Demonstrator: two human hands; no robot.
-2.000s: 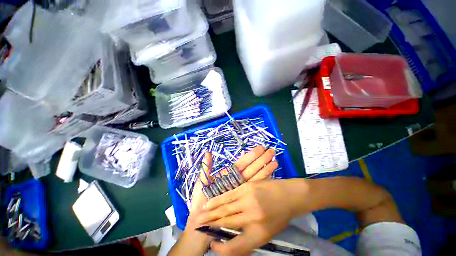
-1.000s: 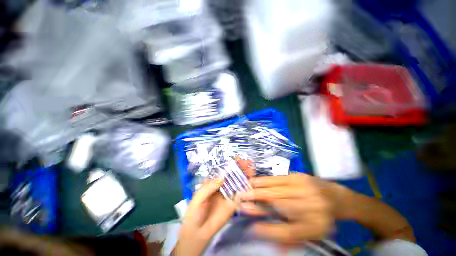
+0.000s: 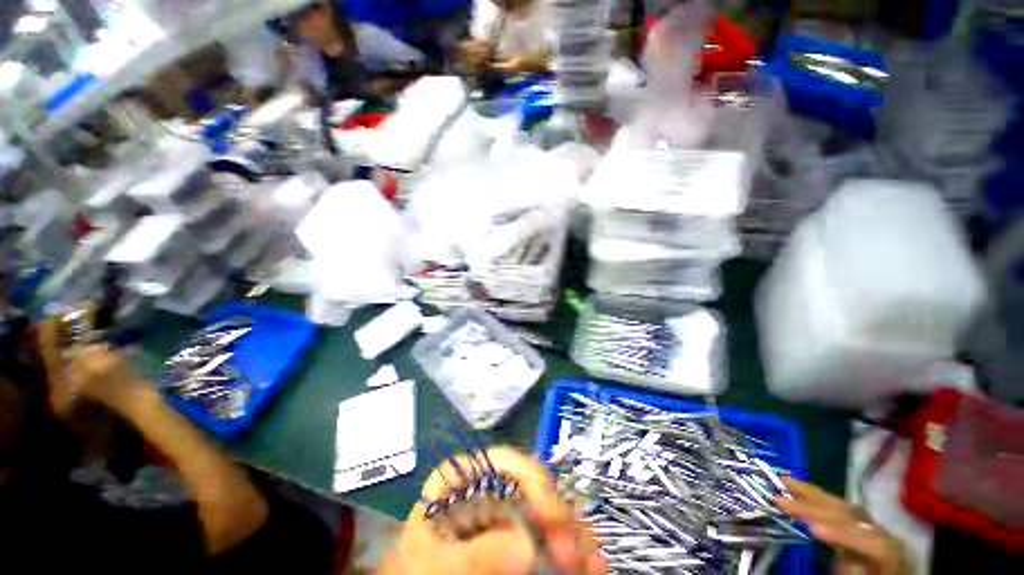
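Many slim metal shafts lie heaped in the blue tray at the lower right of centre. My left hand is at the bottom, left of the tray, closed around a bunch of the shafts with their thin ends pointing up. My right hand is at the tray's right edge, fingers extended over the heap; part of it is cut off by the picture's bottom. Blur hides whether it holds anything. The pen-like tool cannot be made out.
A scale and a clear box of white pieces stand left of the tray. Behind are a clear parts box, stacked boxes and a white container. A red tray is right. Another person's arm is left.
The view has swung up and left, showing more of the bench and other people. My hands have parted; the left holds the bunch beside the tray, the right has moved to its right edge.
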